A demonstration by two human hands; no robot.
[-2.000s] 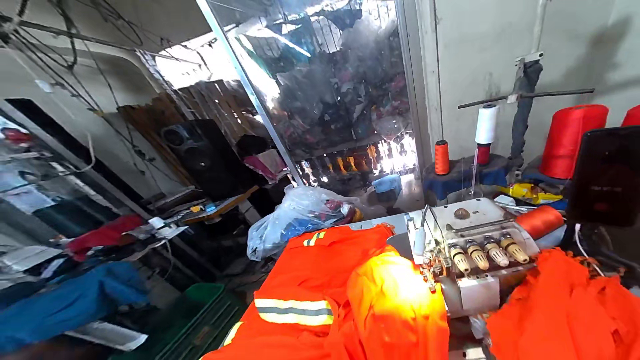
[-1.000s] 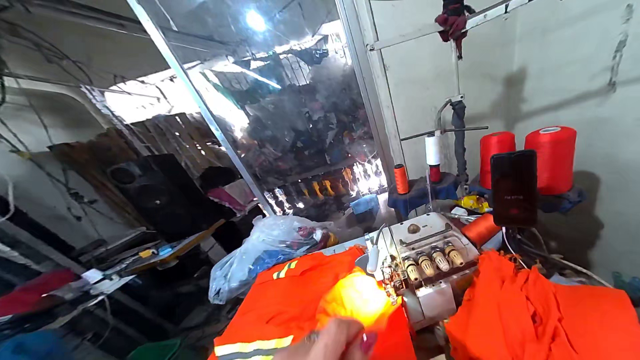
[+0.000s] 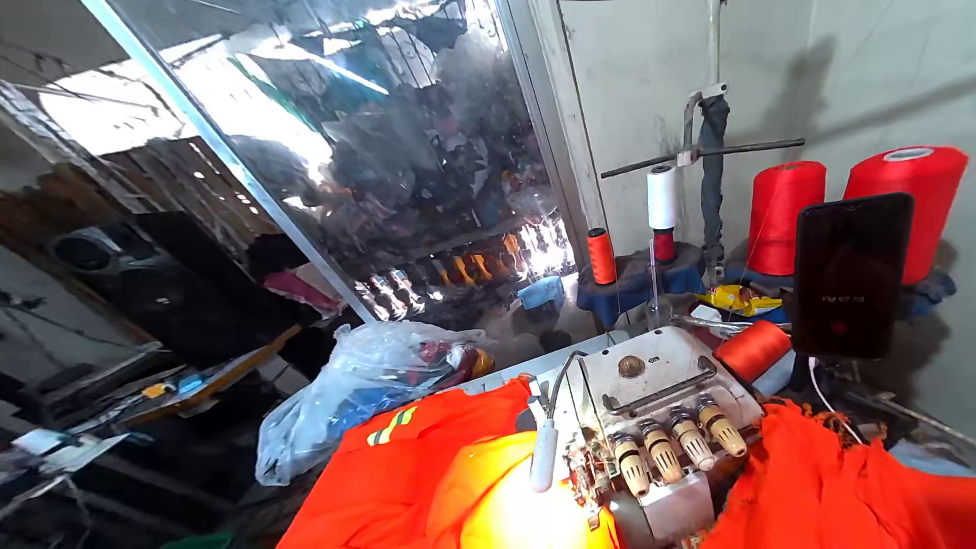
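Neither of my hands shows in the head view. Orange fabric with a yellow and silver reflective strip (image 3: 392,425) lies at the lower middle, against the left side of a white overlock sewing machine (image 3: 633,364). A bright light falls on the fabric (image 3: 526,503) beside the machine's needle area. Several cream tension knobs (image 3: 662,451) line the machine's front. More orange fabric (image 3: 808,488) is heaped at its right. An orange thread cone (image 3: 753,351) lies on its side behind the machine.
A clear plastic bag (image 3: 358,389) sits at the left. Behind the machine stand red thread cones (image 3: 785,217), a white thread spool (image 3: 662,197) and an orange spool (image 3: 601,256). A phone (image 3: 852,274) is propped upright at right. A black speaker (image 3: 175,282) stands far left.
The hand seen at the bottom one second ago, at the lit orange fabric, is out of view now. The view has swung right since two seconds ago.
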